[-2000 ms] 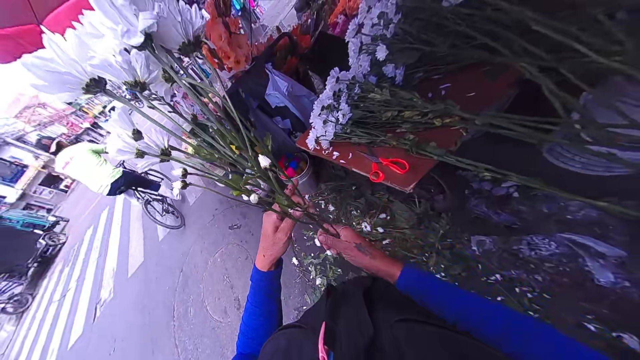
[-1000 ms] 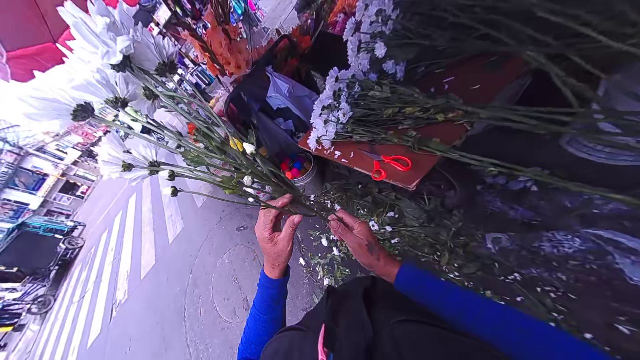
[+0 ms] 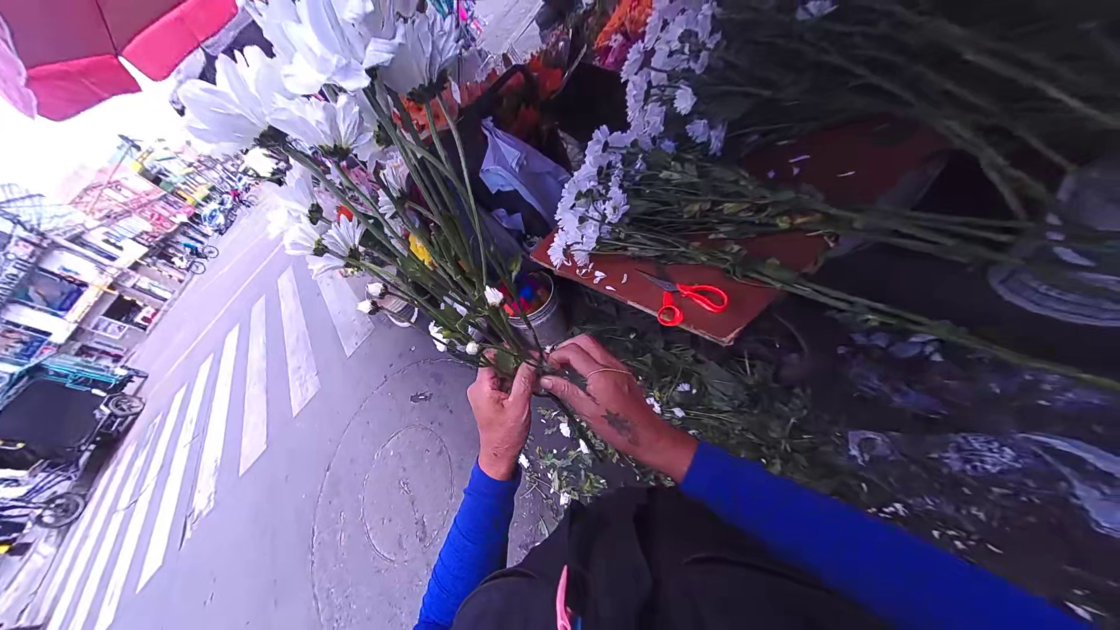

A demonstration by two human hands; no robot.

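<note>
A bunch of white chrysanthemums (image 3: 324,131) fans up to the upper left, its long green stems gathered between my two hands. My left hand (image 3: 503,407) closes around the stems from the left, thumb upward. Close beside it, my right hand (image 3: 604,394) pinches the lower stems with its fingertips. Red-handled scissors (image 3: 691,302) lie on a reddish-brown board (image 3: 639,297) to the right of the hands. Small white flowers (image 3: 595,201) on long stems rest across that board. The stem ends are partly hidden by my hands.
Behind the bunch stands a metal can (image 3: 542,315) with red and blue things in it. Cut leaves and stems (image 3: 726,394) litter the ground below the board. Left is a road with a crosswalk (image 3: 254,385) and a parked three-wheeler (image 3: 61,420). A red umbrella (image 3: 96,52) hangs at upper left.
The bunch stands more upright than one second ago, and my hands are closer together. The cyclist seen two seconds ago on the crosswalk is gone from there. The view has shifted somewhat.
</note>
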